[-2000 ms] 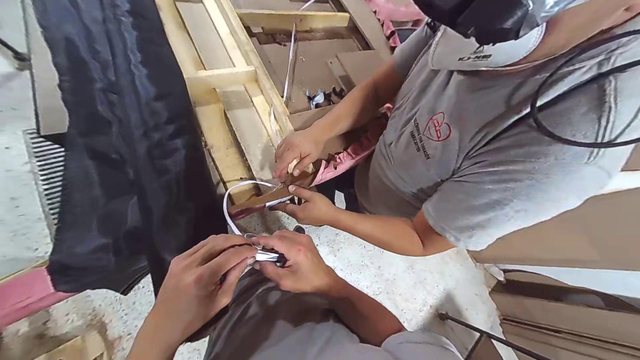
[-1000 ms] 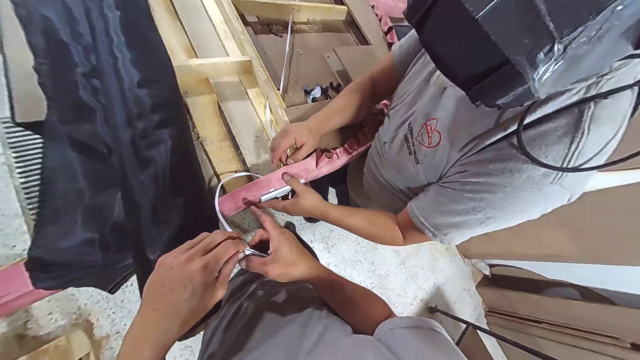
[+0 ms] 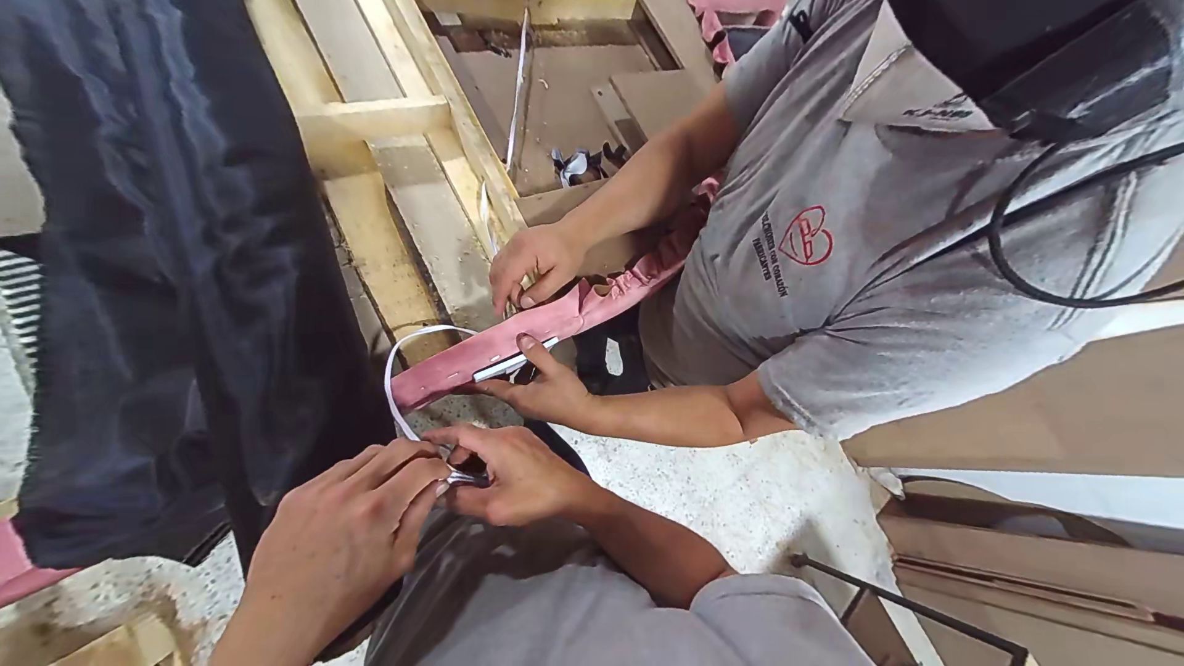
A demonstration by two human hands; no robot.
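Observation:
My left hand [image 3: 356, 523] and my right hand [image 3: 518, 476] meet in front of my body at the end of a white strap [image 3: 396, 375]. The left fingers pinch the strap's end. A small shiny metal tool [image 3: 465, 478], its kind unclear, lies in the right hand's grip against the strap. From my hands the strap loops up to a strip of pink fabric [image 3: 546, 319] with staples in it. A co-worker's two hands [image 3: 553, 384] are at that strip, one under it by a white and dark object [image 3: 504, 367], the other above its upper edge.
A wooden frame [image 3: 375, 120] with slats stands ahead. Black fabric [image 3: 157, 277] hangs over it on the left. The co-worker [image 3: 740, 277] stands close at the right. Below right are a black metal bar [image 3: 911, 606] and brown boards [image 3: 1036, 573]. Speckled floor [image 3: 694, 490] shows between us.
The pink strip now lies flat between the co-worker's hands, over the brown edge seen two seconds ago. My hands stay together at the strap, and the dark and white item between them shows less.

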